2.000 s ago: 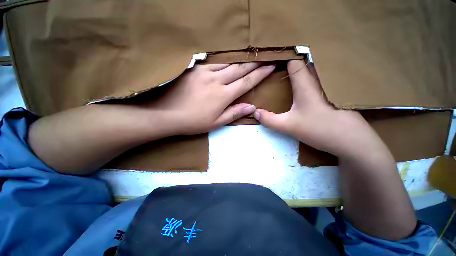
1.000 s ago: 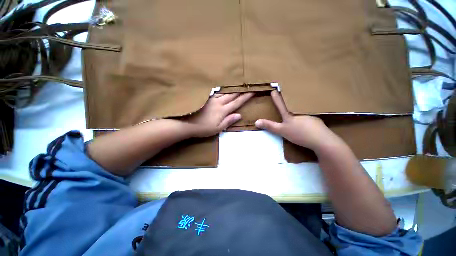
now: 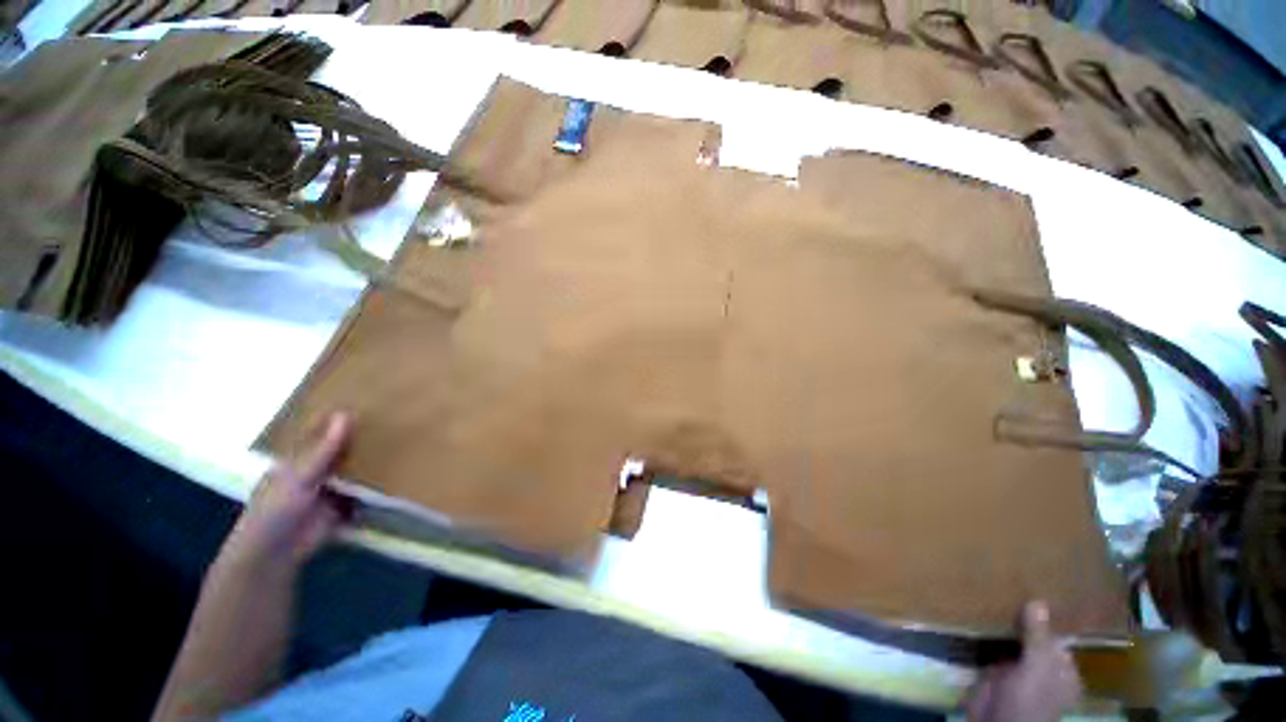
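The brown bag body panel (image 3: 564, 325) lies flat in front of me, with a centre seam and a square notch at the near and far edges. Small white tabs (image 3: 631, 473) show at the near notch. My left hand (image 3: 299, 494) holds the panel's near left corner, thumb on top, fingers beneath and hidden. My right hand (image 3: 1032, 674), blurred and cut off by the bottom edge, holds the near right corner, thumb on top. A dark-blue label (image 3: 573, 126) lies near the far left edge.
Bundled brown straps (image 3: 233, 141) lie on stacked pieces at left. More straps (image 3: 1213, 564) are at right, by a blurred amber bottle (image 3: 1171, 666). Overlapped bag pieces (image 3: 790, 57) cross the far side of the white table (image 3: 212, 317). A shiny wrapped patch (image 3: 449, 226) sits at the panel's left edge.
My hands have left the near notch and moved apart to the near corners. The opened layers now lie together. The view has widened and tilted, showing the far notch and table.
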